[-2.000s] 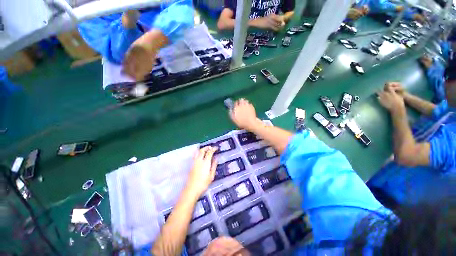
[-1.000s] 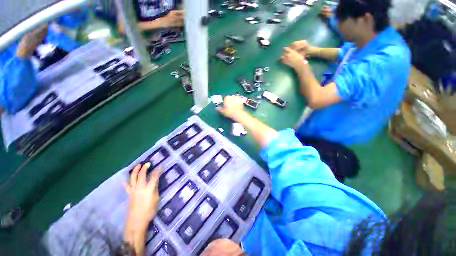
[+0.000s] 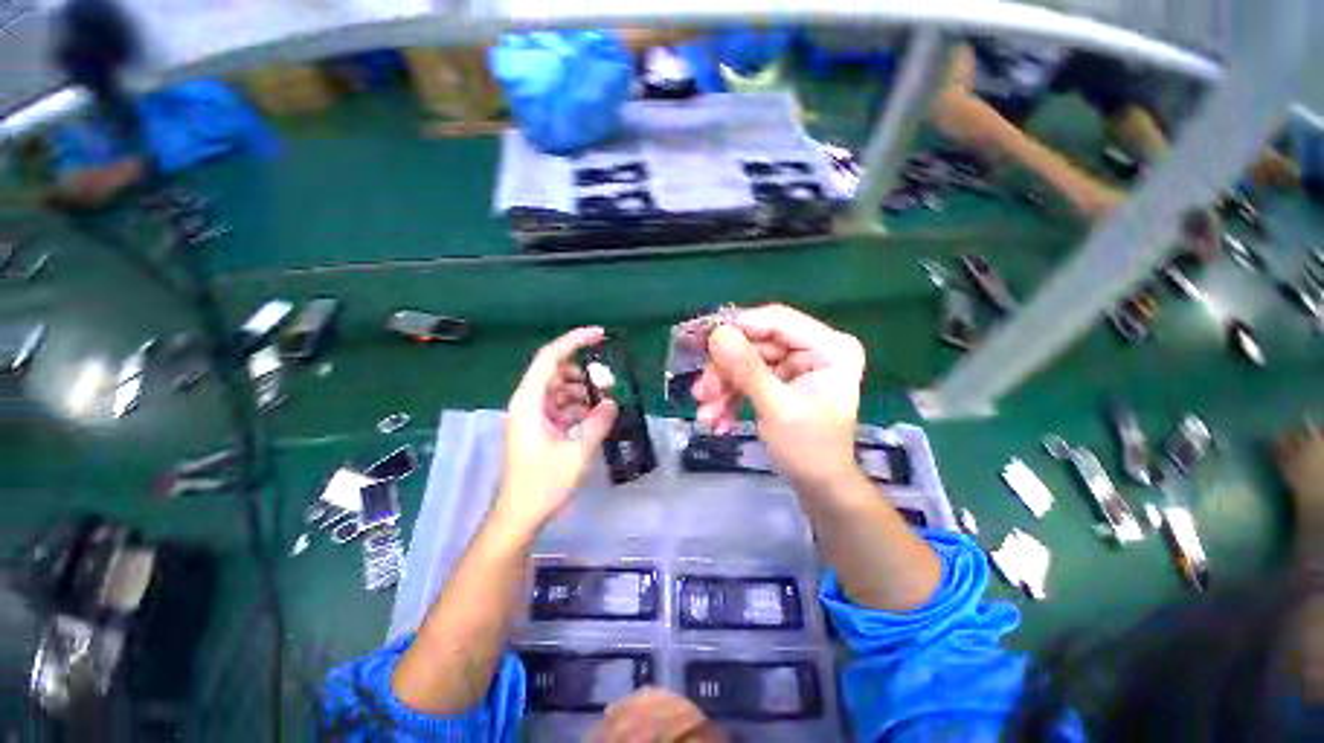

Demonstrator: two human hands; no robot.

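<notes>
My left hand holds a black phone housing upright by its edge, above the far part of the tray. My right hand pinches a small board-and-screen assembly just right of the housing; the two pieces are apart. The whitish blister tray lies below with more black housings in its pockets. The fingers partly hide the held assembly.
Loose parts lie left of the tray and white pieces to its right. Phones lie along the green belt. Stacked trays stand across it. A pale post rises at right. Dark box-like items sit far left.
My left hand has lifted a housing off the tray. My right hand has come back from the parts at the right, now with an assembly. The view has swung left.
</notes>
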